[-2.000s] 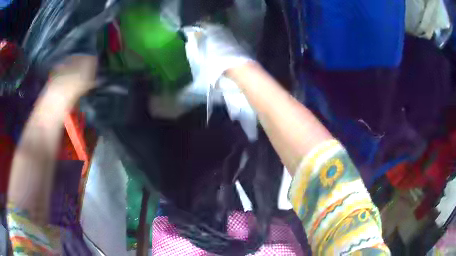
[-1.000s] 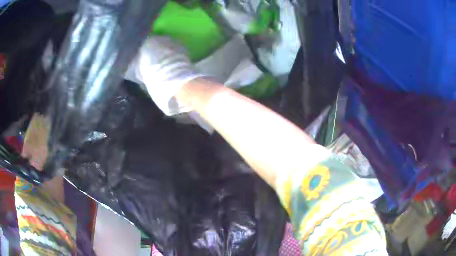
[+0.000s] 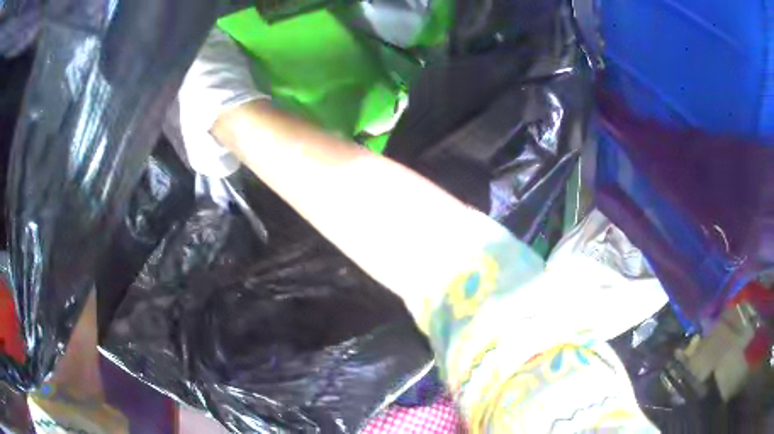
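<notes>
A large, shiny black plastic bag (image 3: 280,314) lies open in front of me. Bright green fabric pieces (image 3: 310,68) show in its mouth, with a whitish piece at the top. My right hand (image 3: 212,106) wears a white glove and reaches into the bag at the left edge of the green fabric. Its fingers are hidden, so its grip cannot be told. My left hand is hidden behind the raised bag side at the left; only part of its forearm and patterned sleeve shows at the lower left.
A blue crate or panel (image 3: 687,68) stands at the upper right, with dark purple cloth (image 3: 679,195) hanging over it. A crumpled whitish piece (image 3: 602,254) lies beside the bag. Red and beige scraps (image 3: 721,356) are at the lower right. Pink checked cloth (image 3: 416,420) shows at the bottom.
My gloved right hand has moved left and deeper into the bag. The bag has spread wider around the green fabric. My left hand, seen blurred two seconds ago, is now hidden behind the plastic.
</notes>
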